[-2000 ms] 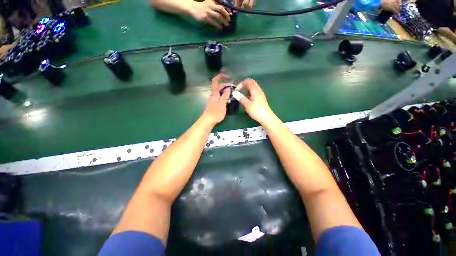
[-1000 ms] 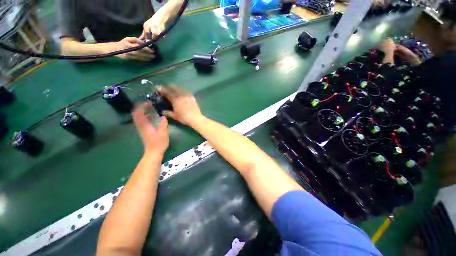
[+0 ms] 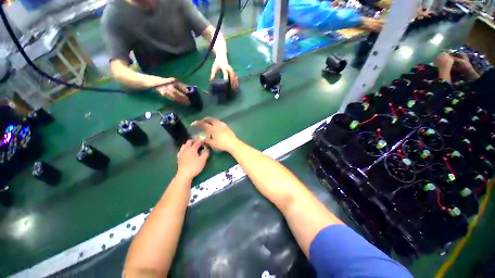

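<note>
My left hand (image 3: 193, 157) and my right hand (image 3: 218, 134) meet low over the green belt, fingertips close together. A small pale bit (image 3: 202, 138) shows between the fingertips; the fingers hide most of it, and I cannot tell which hand holds it. A black cylindrical unit (image 3: 173, 127) with a silvery top stands just beyond my left hand, apart from it. More such units stand to its left, one (image 3: 133, 132) with a pale wire end beside its top and another (image 3: 92, 156) with a wire sticking up.
A person opposite holds a dark cylinder (image 3: 193, 98) and touches a black housing (image 3: 220, 89). Two black housings (image 3: 270, 80) (image 3: 335, 64) lie farther right. Trayed housings (image 3: 401, 157) fill the right behind a metal post (image 3: 374, 59). A black cable (image 3: 81, 87) hangs across the upper left.
The view has shifted. My hands were around a black unit; now they are closer together, and a unit stands beyond them. The person opposite has reached to a black housing on the belt.
</note>
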